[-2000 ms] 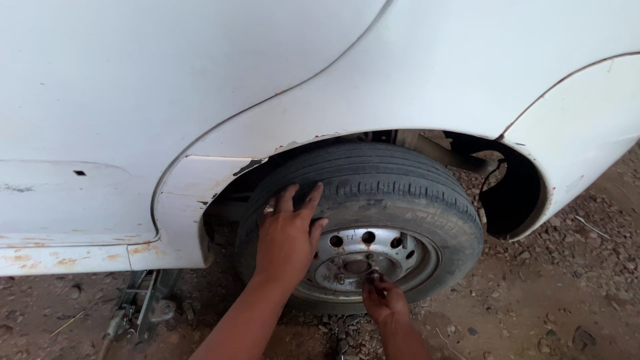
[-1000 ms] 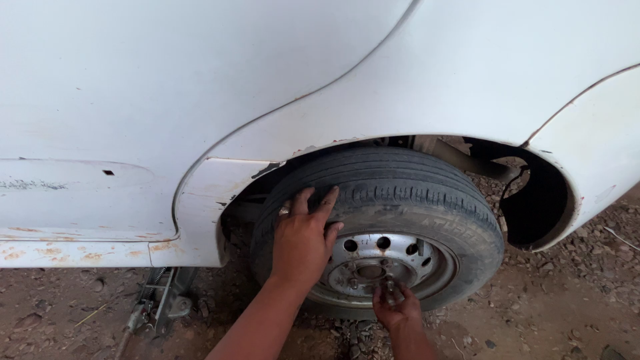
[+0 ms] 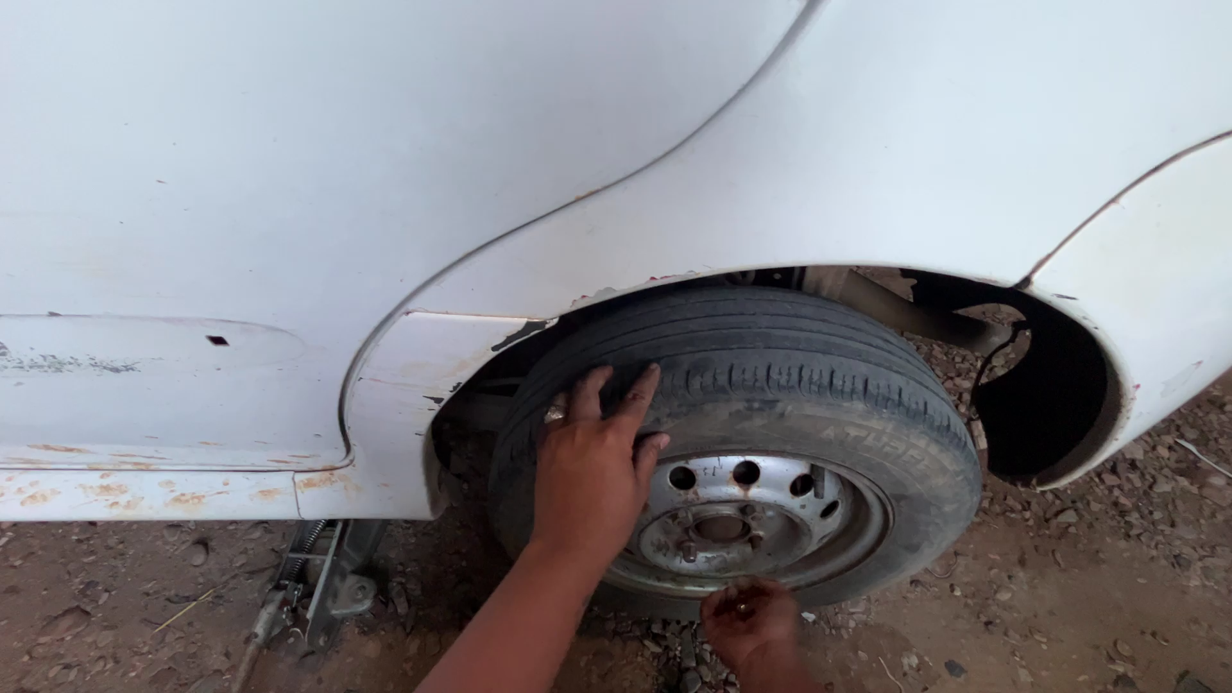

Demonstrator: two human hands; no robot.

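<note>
My left hand [image 3: 597, 462], with a ring on one finger, rests spread on the tread and shoulder of a black rubber tire [image 3: 818, 385]. The tire is on a silver steel wheel rim [image 3: 871, 539] with round holes and a hub centre [image 3: 722, 527] with wheel studs around it. Just below the rim's lower edge, my right hand [image 3: 751, 616] is curled palm up. Something small and dark, perhaps a lug nut, shows within its fingers, but it is too small to tell.
The white, rust-marked body panel [image 3: 577, 192] of a vehicle arches over the wheel. A metal scissor jack [image 3: 332, 577] stands under the sill at the left. Stony dirt ground [image 3: 1078, 587] lies around, and a pipe [image 3: 905, 313] shows behind the tire.
My right hand has moved from the studs at the hub down to below the rim, so the hub centre now shows more fully. My left hand stays on the tire.
</note>
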